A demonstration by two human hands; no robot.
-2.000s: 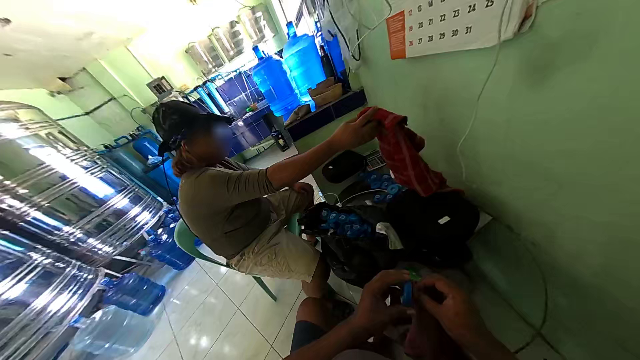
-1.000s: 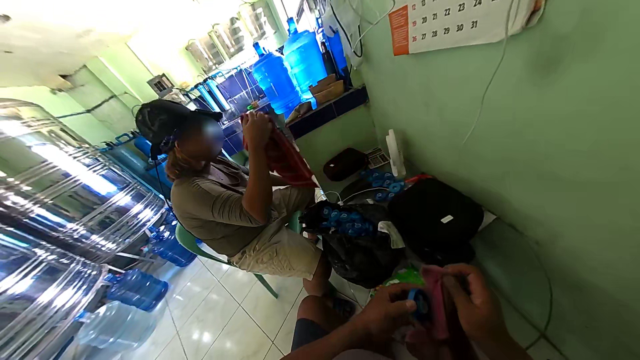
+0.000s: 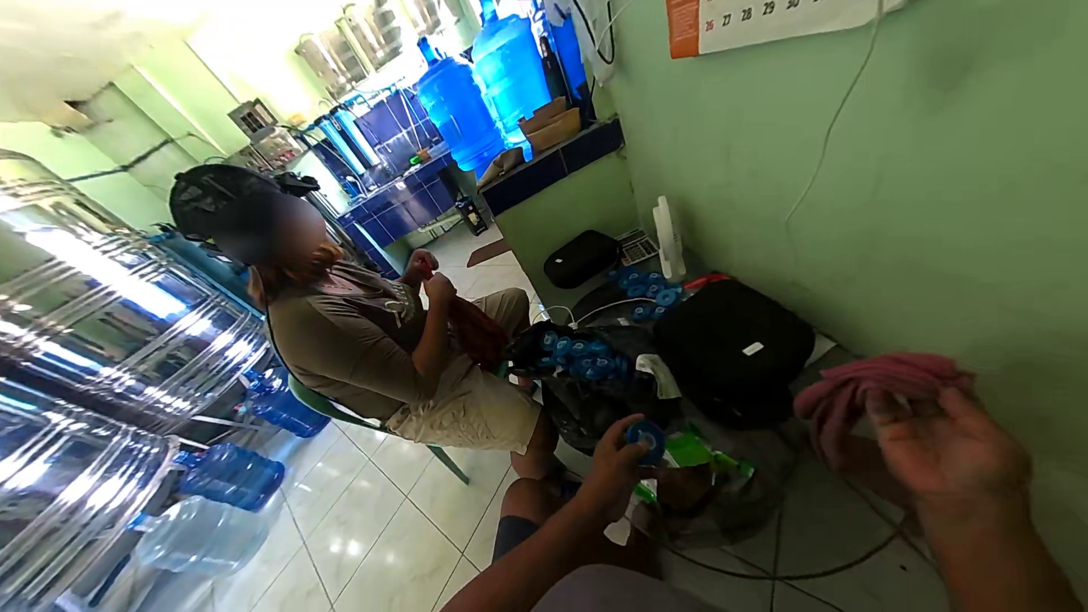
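Between the fingers of my left hand (image 3: 616, 472) is a round blue bottle cap (image 3: 646, 442), just left of a green and clear plastic bag (image 3: 714, 476). My right hand (image 3: 948, 442), at the lower right, holds a reddish-pink cloth (image 3: 875, 382) draped over its fingers. Many blue caps (image 3: 582, 355) lie in a black plastic bag (image 3: 578, 416) beyond my left hand. A black zip case (image 3: 735, 340) lies between the bag and the wall. At the left a seated person (image 3: 357, 331) holds a dark red cloth (image 3: 476, 331) in both hands.
Large blue water jugs (image 3: 463, 110) stand on a tiled ledge (image 3: 557, 170). More jugs (image 3: 229, 476) lie on the floor beside steel tanks (image 3: 85, 340). A smaller black case (image 3: 582, 259) and a calculator (image 3: 637, 246) lie past the caps. A cable (image 3: 765, 576) loops across the floor.
My hands have moved apart, my right hand going right with the pink cloth. The blue cap stays in my left hand. The other person has lowered the red cloth from near the face to the lap.
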